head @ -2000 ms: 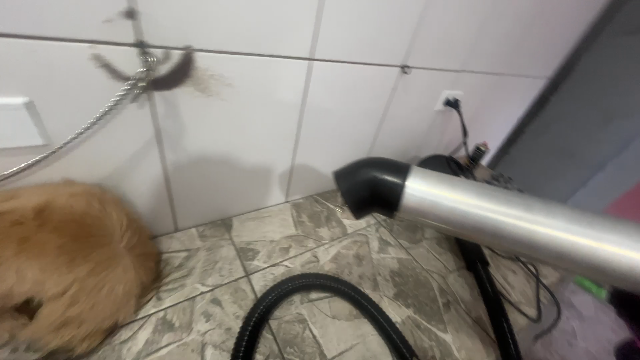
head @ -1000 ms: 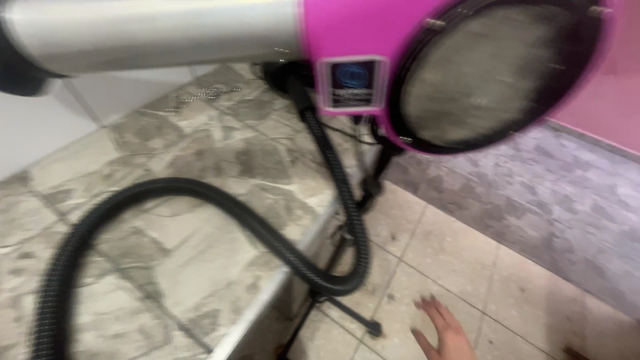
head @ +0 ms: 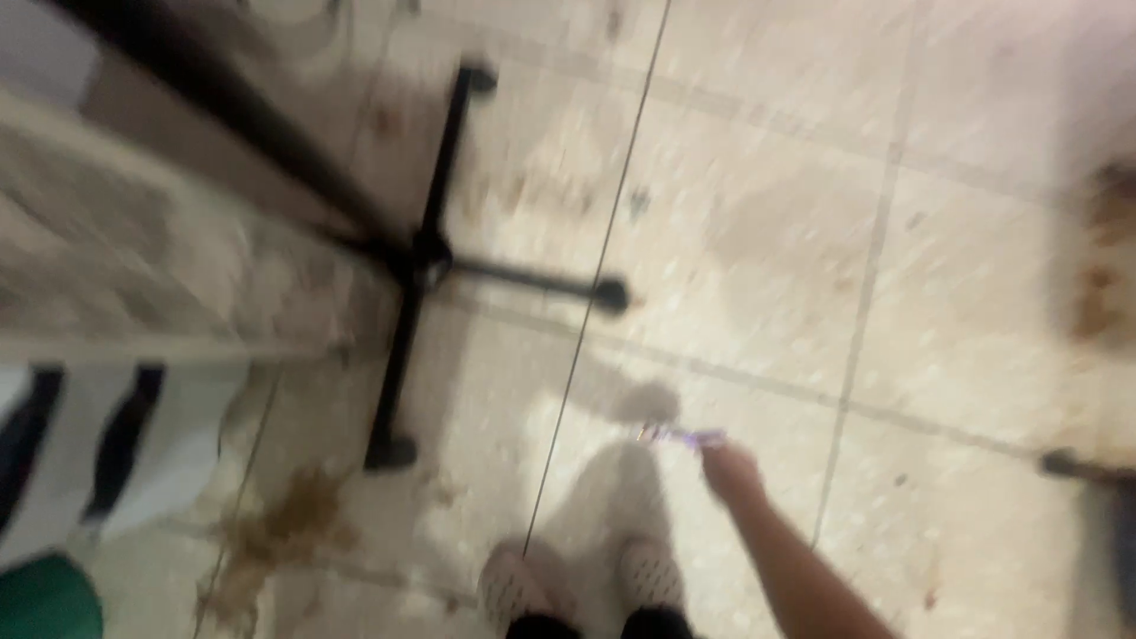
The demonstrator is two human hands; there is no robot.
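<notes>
My right hand point(head: 731, 467) reaches in from the lower right, its fingers closed on a small, shiny purplish tool point(head: 683, 436) that is too blurred to identify. It is held over the tiled floor point(head: 754, 222), and its tip points left. My left hand is out of view. Left of the held tool is the black wheeled base of a stand point(head: 430, 253), its pole running to the upper left. My feet in light perforated clogs point(head: 652, 572) are at the bottom.
A marble-patterned raised edge point(head: 160, 240) runs along the left. Below it are white bags or panels with dark stripes point(head: 186, 435) and a green object point(head: 49, 599). Brown clumps, perhaps hair, lie on the floor at lower left point(head: 297, 524) and far right point(head: 1100, 293).
The view has swung down to the floor. The pink and silver dryer and its black hose have left it. A hand seen with fingers spread one second ago now holds the purplish tool.
</notes>
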